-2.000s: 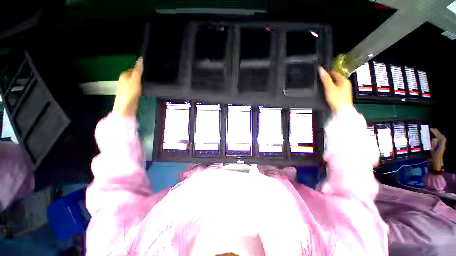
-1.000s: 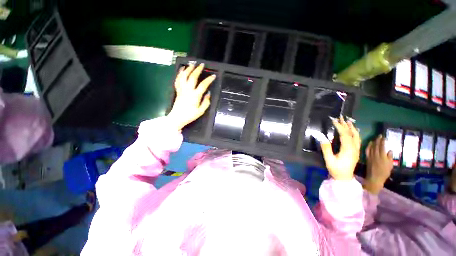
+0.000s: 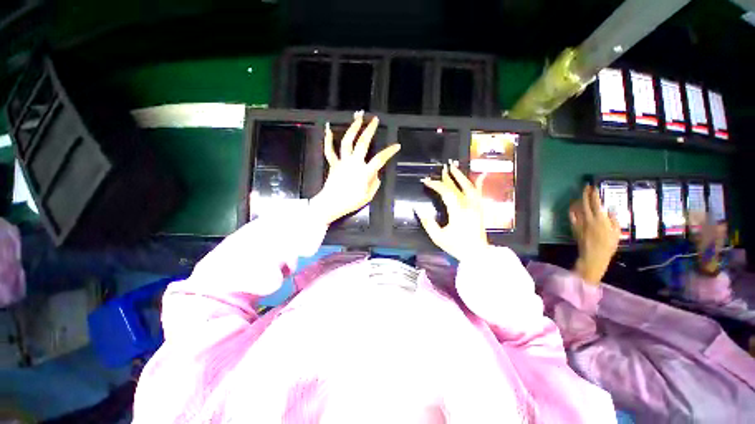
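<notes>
A dark foam tray [image 3: 387,184] with several phone slots lies in front of me. Its far left phone [image 3: 277,170] is black with reflections. The far right phone [image 3: 494,186] is lit orange-red with a white bar. My left hand [image 3: 352,178] is spread over the second phone, fingers apart, covering most of it. My right hand [image 3: 458,211] lies over the third phone [image 3: 422,153], which is dark, fingers spread. Neither hand holds anything. A second foam tray [image 3: 385,58] with dark screens lies behind.
At left, a slanted foam tray [image 3: 66,178] and a blue stool [image 3: 124,323]. At right, a grey post [image 3: 637,25] with yellow tape, two trays of lit phones [image 3: 661,103], and a neighbour's hand [image 3: 595,236] beside the front one. A pale strip [image 3: 190,115] lies on the green bench.
The tray carried over the lit phones now lies in front of me. Both hands have moved over the middle phones. The far right phone's screen has lit up.
</notes>
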